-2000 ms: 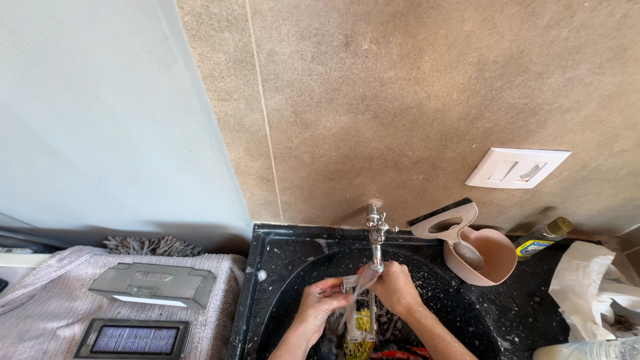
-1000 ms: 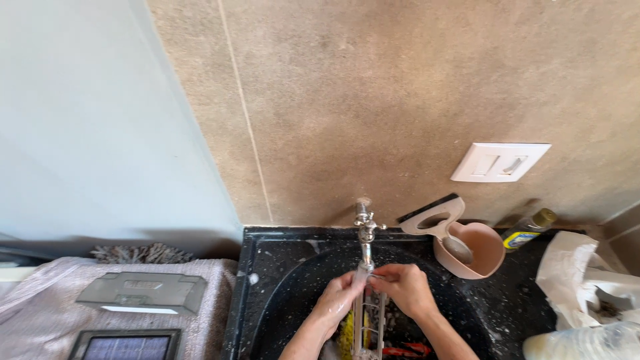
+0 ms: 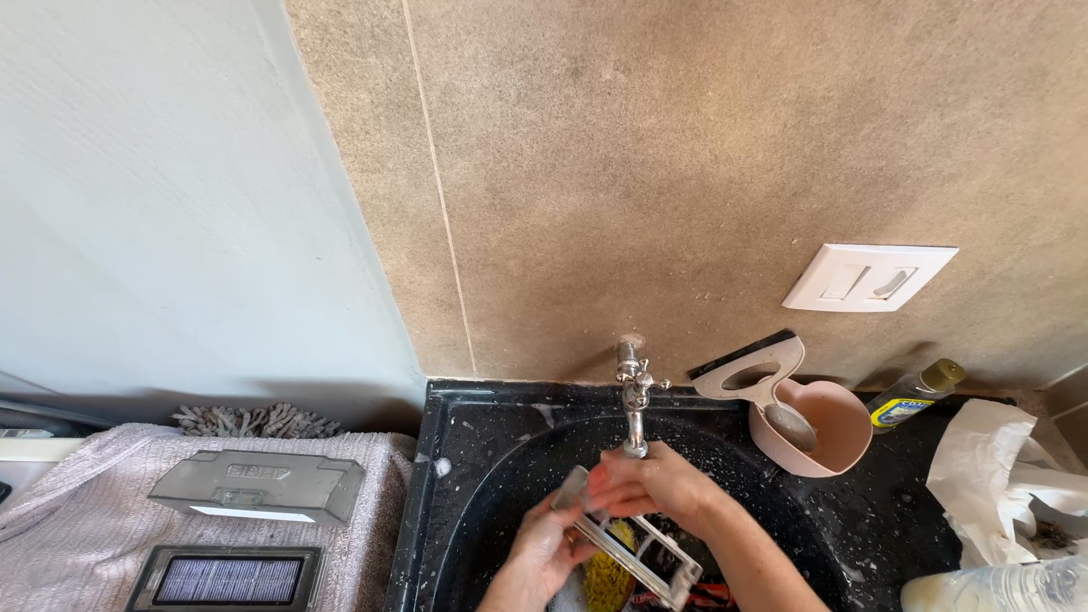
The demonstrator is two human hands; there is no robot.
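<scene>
Over the black speckled sink (image 3: pixel 501 476), my left hand (image 3: pixel 544 544) grips one end of a light, clear plastic frame (image 3: pixel 633 561), which slants down to the right. My right hand (image 3: pixel 650 484) is right under the chrome faucet (image 3: pixel 635 395), its fingers touching the upper end of the frame. Below the frame, in the basin, lie a yellow scrubbing sponge (image 3: pixel 605 578) and something red and black (image 3: pixel 705 595), partly hidden.
Left, a towel (image 3: pixel 59 518) holds a translucent grey plastic bin (image 3: pixel 259 484) and a framed filter (image 3: pixel 229 580). Right of the faucet stand a pink heart-shaped cup (image 3: pixel 837 425), a squeegee (image 3: pixel 748 370), a bottle (image 3: pixel 918 395), crumpled paper (image 3: pixel 977 467) and a clear plastic bottle (image 3: pixel 1003 588).
The frame, roughly upright in the view a second ago, now slants down to the right. My left hand has moved lower, away from the faucet's mouth, and my right hand is now beneath it.
</scene>
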